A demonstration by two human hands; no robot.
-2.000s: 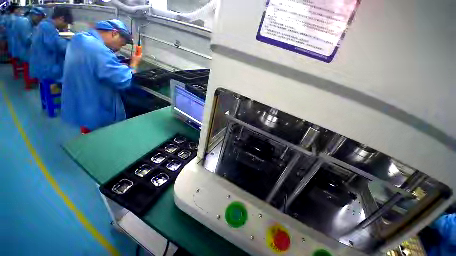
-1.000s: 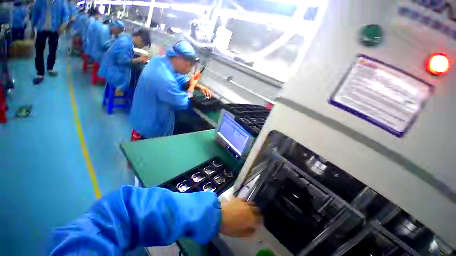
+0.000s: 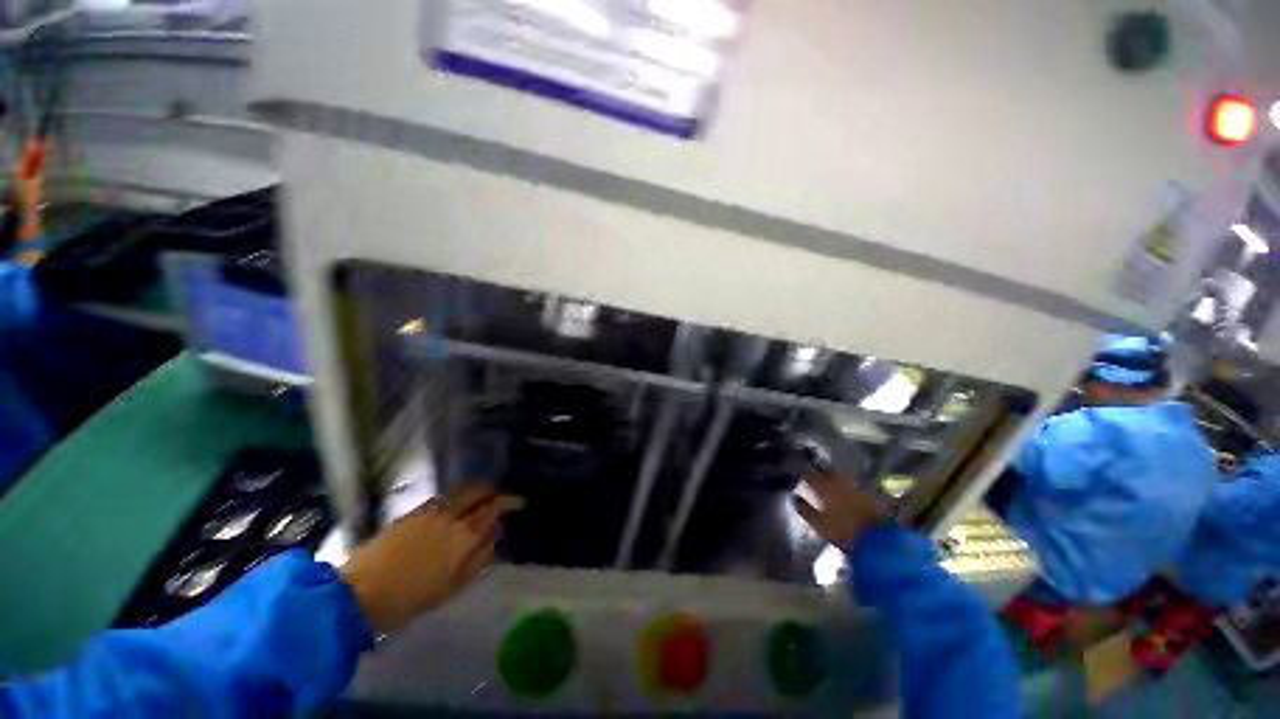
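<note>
The off-white press machine [image 3: 674,239] fills the middle, with a dark open front window. My left hand [image 3: 428,552] is at the window's lower left edge, fingers reaching to the opening. My right hand [image 3: 837,509] reaches into the right side of the window. Both hands are blurred, and I cannot tell whether either holds a part. A dark press fixture [image 3: 562,421] shows inside at the left. The right fixture is too dark to make out. The black blister tray [image 3: 169,576] with several silver-rimmed watch cases lies at the left, partly behind my left sleeve.
Two green buttons [image 3: 538,653] flank a red emergency stop [image 3: 677,655] on the front panel. A monitor [image 3: 246,320] stands left of the press, black trays behind it. Upright guide rods [image 3: 698,464] stand inside the window. A person in blue [image 3: 1116,478] sits at the right.
The view has swung right to face the press. My left hand has come further over the window's lower edge. My right hand has come into view inside the opening.
</note>
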